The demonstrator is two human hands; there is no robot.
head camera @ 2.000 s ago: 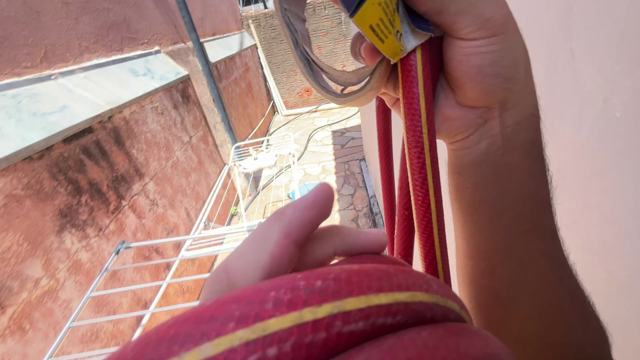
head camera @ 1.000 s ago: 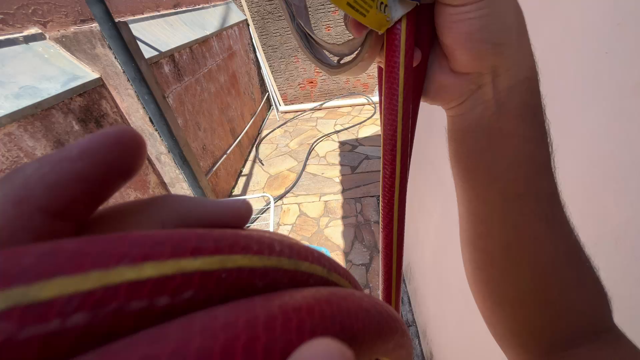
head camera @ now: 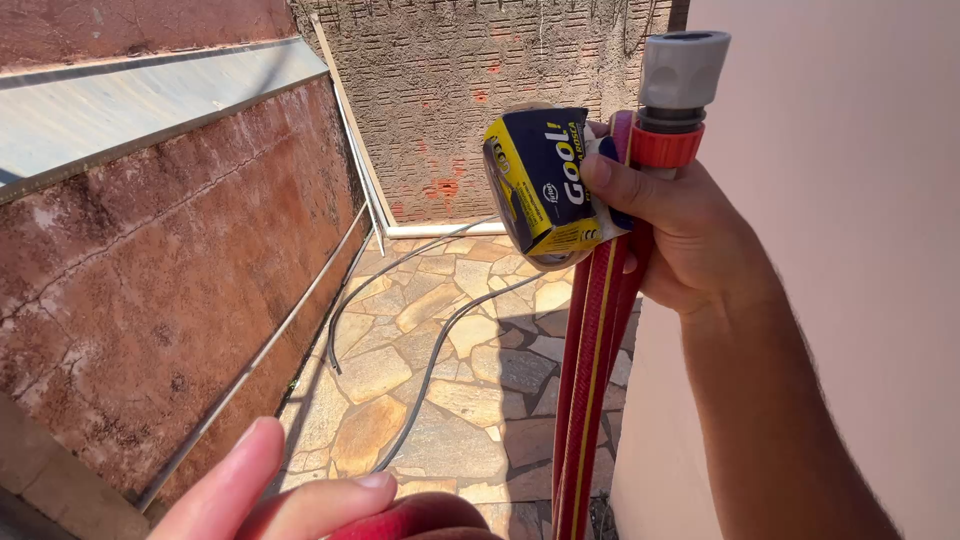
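Observation:
My right hand [head camera: 675, 217], at the right centre, is closed around several strands of a red garden hose [head camera: 596, 375] with a yellow stripe. It also grips a dark blue and yellow printed package [head camera: 547, 180] with a ring-shaped thing behind it. A grey hose connector with an orange-red collar [head camera: 667, 97] stands upright above that hand. At the bottom edge my left hand [head camera: 285, 480] rests at a red hose loop [head camera: 420, 517], with two fingers extended; its palm is out of frame, so its hold cannot be told.
A grey hose [head camera: 431, 360] curves over the stone-paved floor [head camera: 450, 420]. A stained reddish wall [head camera: 150, 255] runs along the left, a smooth pink wall [head camera: 832, 150] along the right. A rough block wall [head camera: 480, 90] closes the far end, with a pale frame [head camera: 352, 127] against it.
The view has shifted, and the grey connector and the package now show fully. My left hand and the hose loop are lower in the picture than a second ago. The white rack has left view.

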